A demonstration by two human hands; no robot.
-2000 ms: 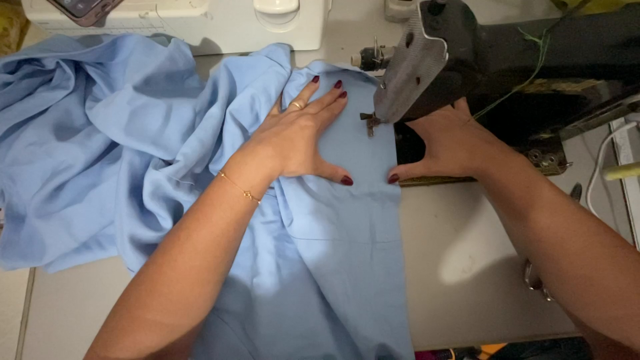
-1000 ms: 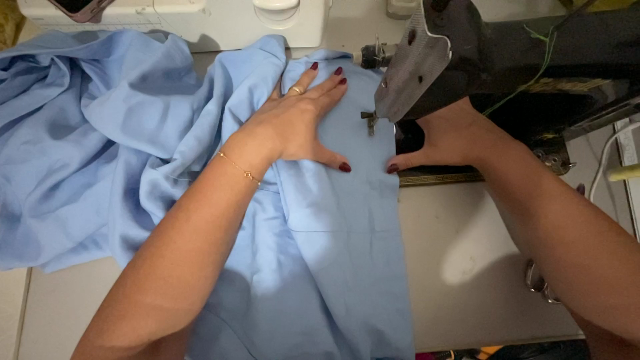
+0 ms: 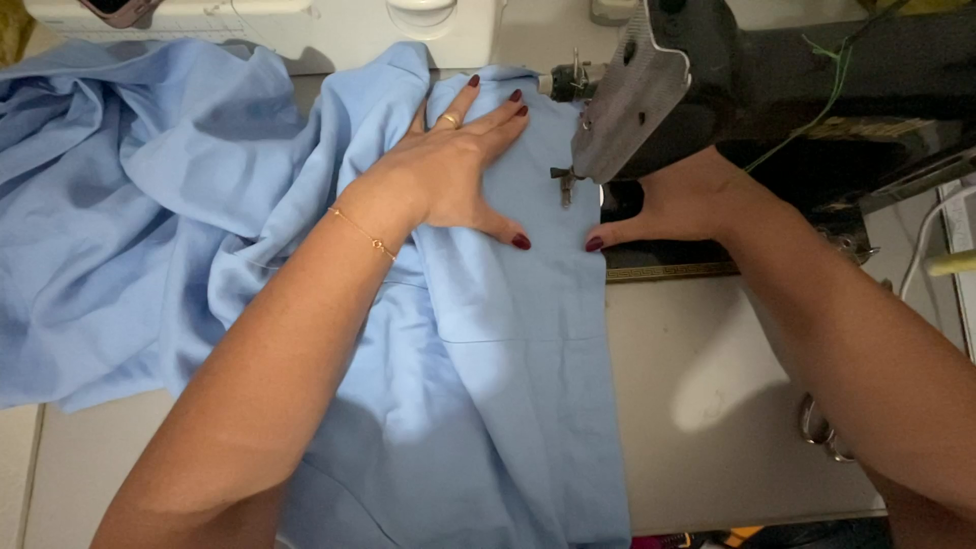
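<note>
Light blue fabric (image 3: 526,305) lies beneath the presser foot (image 3: 566,189) of a black sewing machine (image 3: 823,99), its right edge running just right of the foot. My left hand (image 3: 457,168) rests palm down on the cloth, left of the foot, fingers spread and thumb pointing towards the foot's near side. To the right of the foot is my right hand (image 3: 679,202), its thumb touching the fabric edge; its other fingers are hidden behind the machine head. A metal face plate (image 3: 633,91) covers part of the needle area.
Bunched fabric (image 3: 137,229) spreads over the left of the table (image 3: 686,457). A white machine (image 3: 320,30) stands behind it, with a phone-like device (image 3: 122,9) on top. Scissors handles (image 3: 820,427) lie by my right forearm. Green thread (image 3: 827,103) hangs over the black machine.
The fabric's cross seam sits lower in view than two seconds ago only by a little, if at all; my hands keep nearly the same places on both sides of the foot.
</note>
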